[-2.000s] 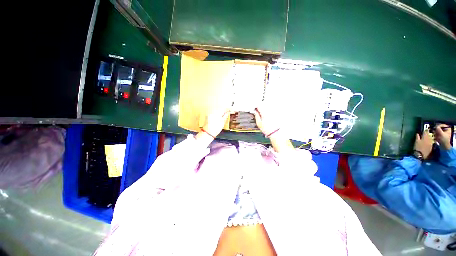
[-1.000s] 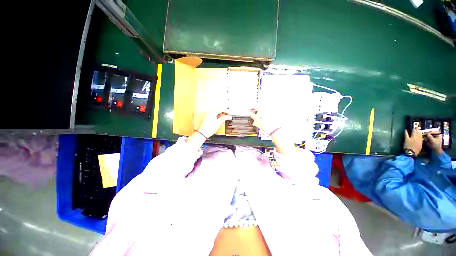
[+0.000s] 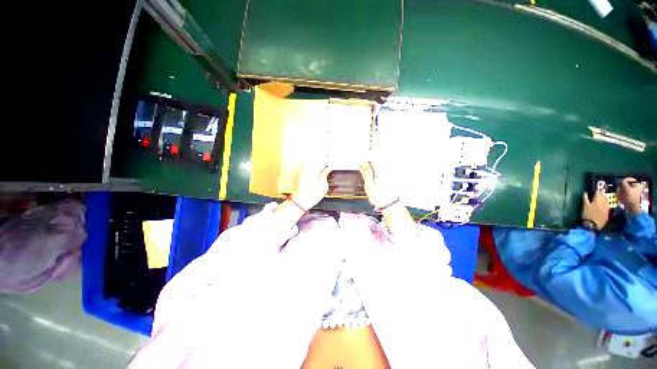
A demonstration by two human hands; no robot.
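An open tan-yellow cardboard box (image 3: 266, 144) lies on the green bench, its lid flap out to the left. A bright white sheet (image 3: 351, 133) covers the far part of its inside. Brown flat parts (image 3: 346, 180) show at its near end. My left hand (image 3: 312, 186) is at the left side of these parts, and my right hand (image 3: 372, 186) is at their right side. The fingertips are at the near edge of the white sheet. The glare hides whether the fingers grip anything.
White papers (image 3: 414, 155) and a power strip (image 3: 472, 180) with cables lie right of the box. Phones in a black tray (image 3: 173, 137) are at left. A blue tote (image 3: 94, 267) with black trays stands below the bench. A person in blue (image 3: 576, 267) works at the right.
Since one second ago, my hands have moved slightly nearer the box's front end, and less of the brown parts shows. At the right, the other person's hands have shifted over their tray.
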